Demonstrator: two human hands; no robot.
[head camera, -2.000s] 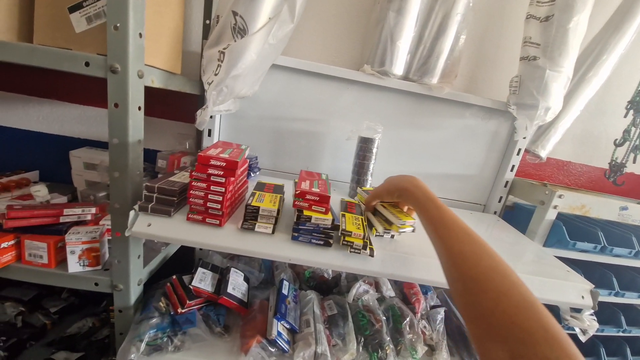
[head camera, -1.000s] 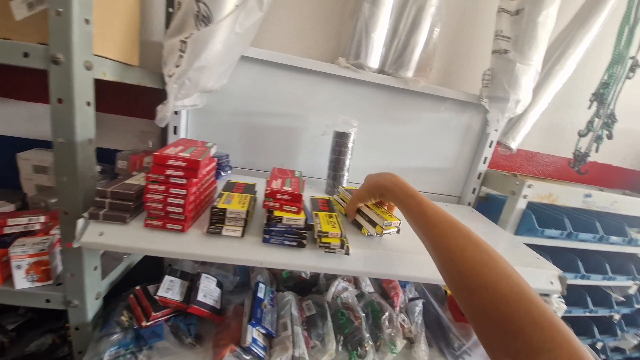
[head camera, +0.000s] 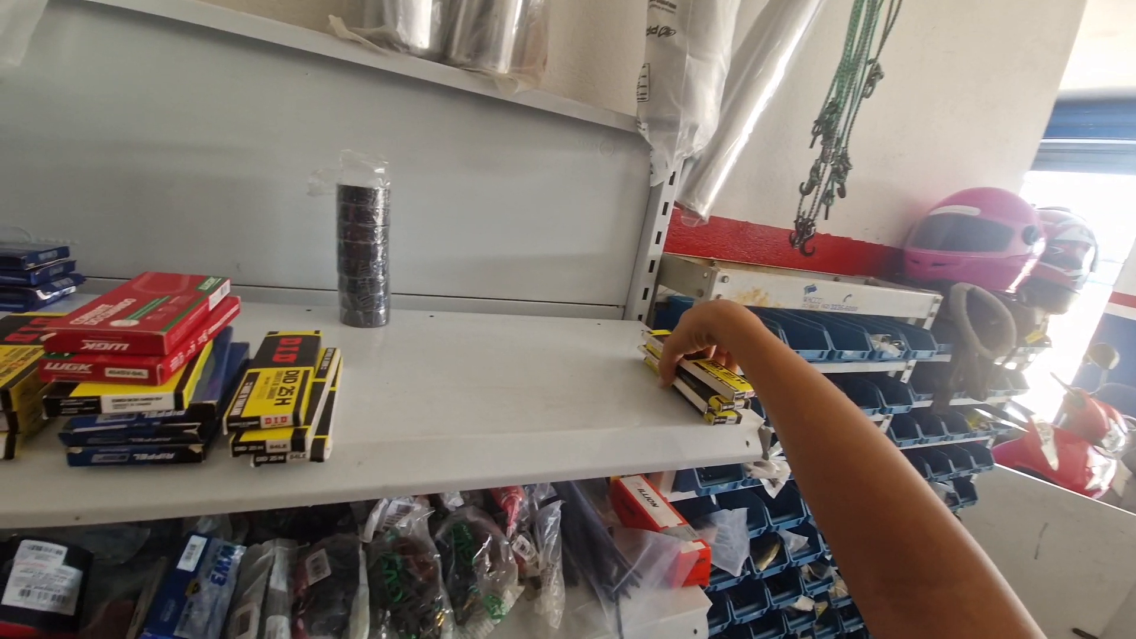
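My right hand (head camera: 710, 342) reaches in from the lower right and grips a small stack of yellow-and-black chain boxes (head camera: 710, 390) at the right end of the white metal shelf (head camera: 497, 399). Its fingers cover part of the boxes. Further left, another pile of yellow-and-black DID chain boxes (head camera: 280, 395) lies beside a mixed pile topped by red WGK boxes (head camera: 138, 315), with blue boxes (head camera: 138, 453) at its bottom. A plastic-wrapped column of dark rolls (head camera: 363, 256) stands upright toward the back. My left hand is out of view.
Bagged parts (head camera: 470, 559) and a red-and-white box (head camera: 661, 524) sit below the shelf. A slotted upright (head camera: 654, 240) rises behind its right end. Beyond are blue bins (head camera: 799, 333), hanging chains (head camera: 825, 151) and a pink helmet (head camera: 974, 238). Wrapped rolls are overhead.
My right hand has moved the yellow-and-black boxes rightward, from beside the other piles to the shelf's right end. The view has turned right and come closer.
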